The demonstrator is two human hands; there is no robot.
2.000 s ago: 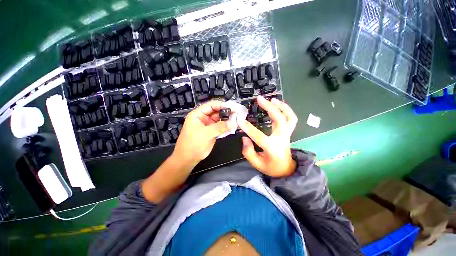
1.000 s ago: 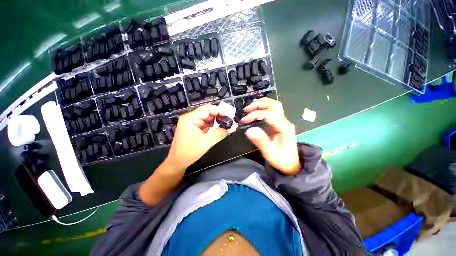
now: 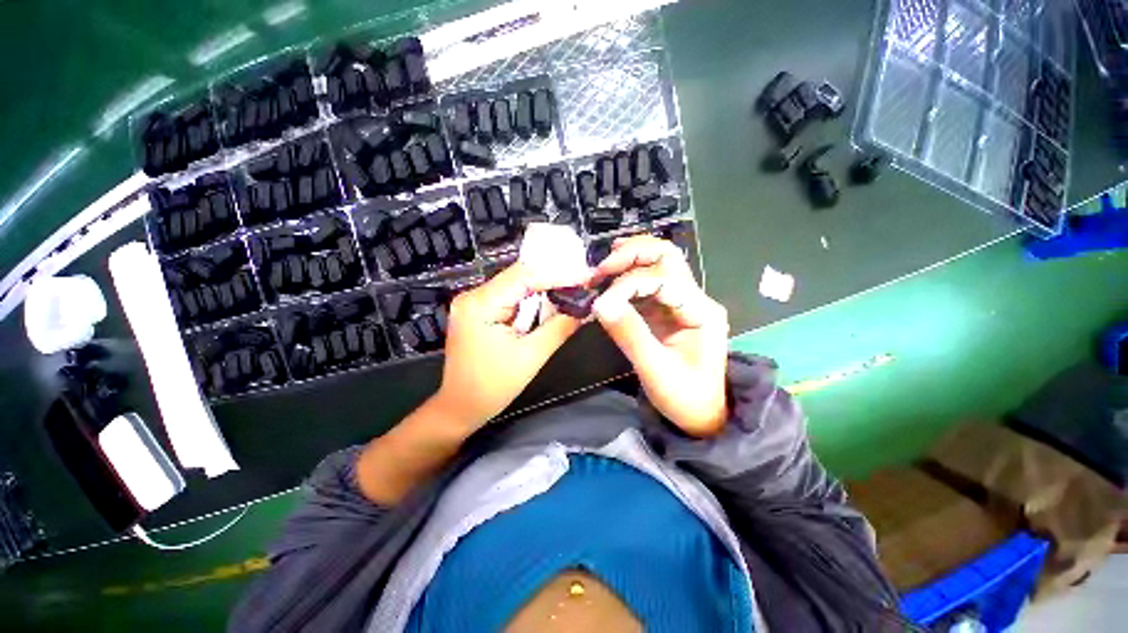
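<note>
My left hand (image 3: 501, 340) holds a small white strip (image 3: 553, 255), which stands up from the fingers and also shows between them. A small black part (image 3: 572, 299) sits between the fingertips of both hands. My right hand (image 3: 668, 324) pinches this part with thumb and forefinger. The exact contact at the fingertips is too small to tell. Both hands are above the near right edge of the clear compartment tray (image 3: 619, 101), whose pockets hold many black parts in rows. The hands hide some near pockets.
Loose black parts (image 3: 792, 105) lie right of the tray, with a pale scrap (image 3: 776, 283) nearer the bench edge. A second clear tray (image 3: 952, 118) is at far right. White strips (image 3: 171, 359) and a black slab (image 3: 93, 464) lie left. A blue bin (image 3: 977, 587) is below right.
My right fingertips have closed in on the black part beside my left hand. The white strip now stands up more visibly above my left fingers. The view has shifted slightly.
</note>
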